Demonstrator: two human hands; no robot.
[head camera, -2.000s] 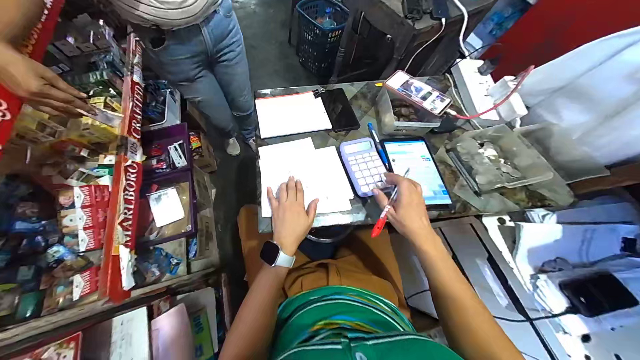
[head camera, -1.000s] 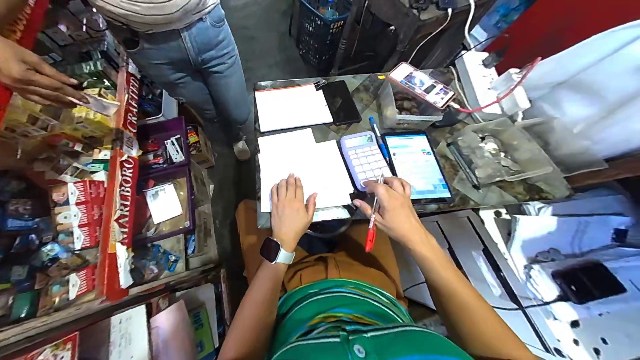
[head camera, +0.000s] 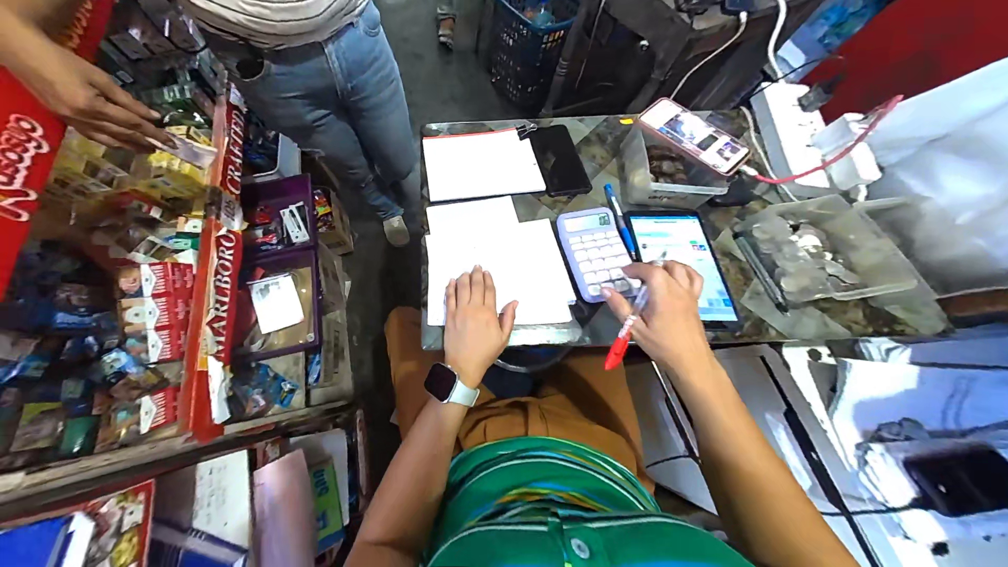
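My left hand (head camera: 477, 319), with a smartwatch on the wrist, lies palm down on white paper sheets (head camera: 504, 244). Between the fingers of my right hand (head camera: 664, 307) is a pen with a red cap (head camera: 620, 351). That hand is at the lower right of a lilac calculator (head camera: 596, 253), fingertips at its bottom keys. A blue pen (head camera: 620, 220) lies right of the calculator, beside a lit tablet (head camera: 682, 260) partly under my right hand. Behind the sheets are a pad of white paper (head camera: 482, 165) with a binder clip and a black phone (head camera: 561, 161).
A charging phone (head camera: 693, 135) rests on a plastic container (head camera: 673, 191). To its right, a clear tray (head camera: 835, 244) holds coins. A person in jeans (head camera: 331, 94) stands at the left, a hand (head camera: 98, 98) holding a paper over shelved goods. Behind the table is a blue basket (head camera: 529, 55).
My right hand has stayed at the lower end of the calculator, its fingers shifting a little with the red-capped pen. My left hand remains on the paper.
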